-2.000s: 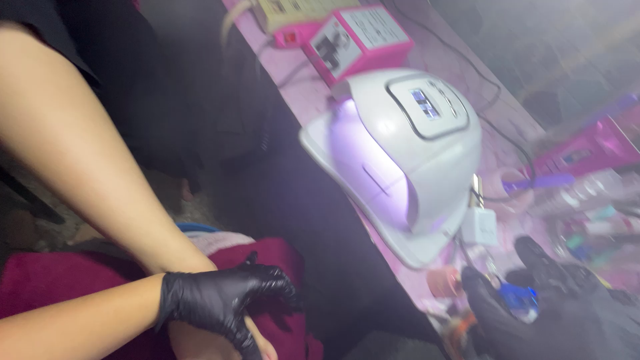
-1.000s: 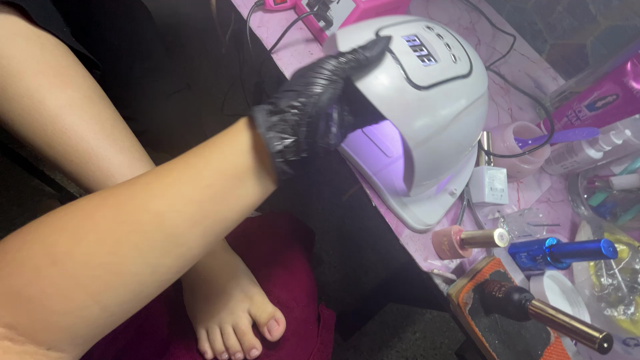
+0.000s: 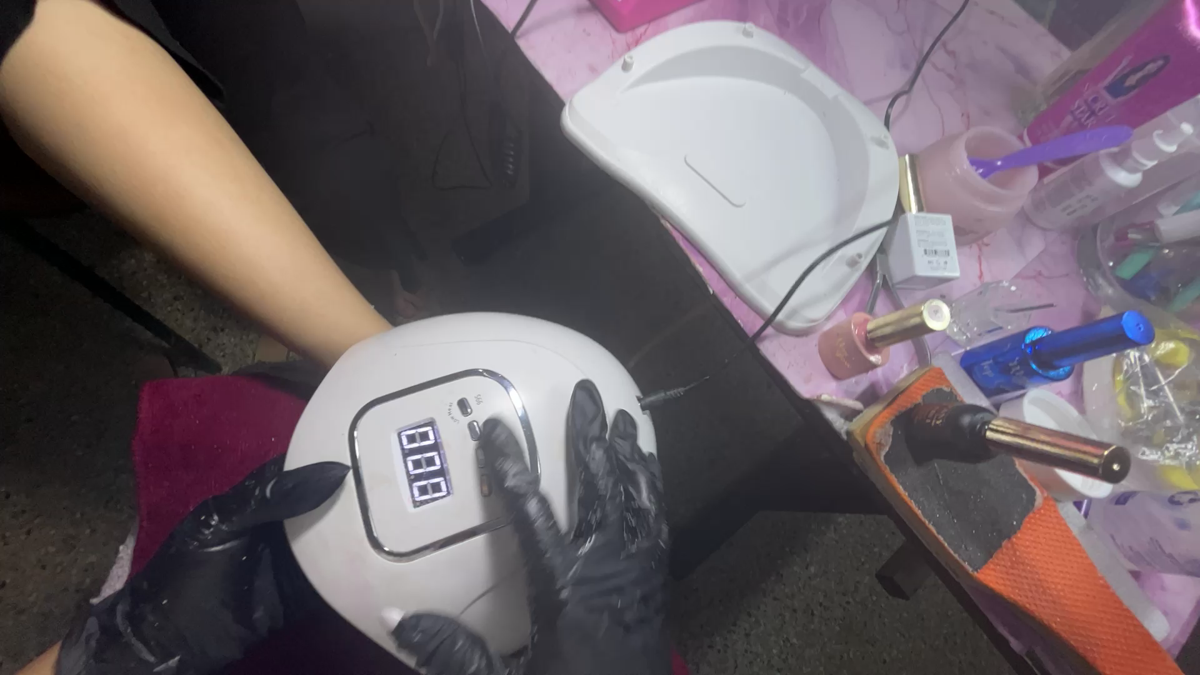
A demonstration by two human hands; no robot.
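A white nail-curing lamp point(image 3: 328, 412) with a lit display and a row of buttons sits over another person's foot, which it hides, above a dark red towel point(image 3: 197, 422). My left hand point(image 3: 216, 553), in a black glove, holds the lamp's left side, thumb on the shell. My right hand point(image 3: 591, 553), also gloved in black, lies on the lamp's right part, with one fingertip at the buttons. The other person's leg point(image 3: 206, 178) runs down to the lamp from the upper left. The lamp's white base plate point(image 3: 750, 150) lies apart on the pink marbled table.
A black cable point(image 3: 825, 258) runs across the base plate. Near the table edge are a pink polish bottle point(image 3: 853, 345), a blue bottle point(image 3: 1003, 361), a dark bottle with a gold cap point(image 3: 947, 431) and an orange foot file point(image 3: 1059, 562). Behind stand a white box point(image 3: 923, 248) and a pink jar point(image 3: 966, 197).
The lamp housing has come off its base on the table and moved down over the foot, which was bare a second ago. Both gloved hands are now on it.
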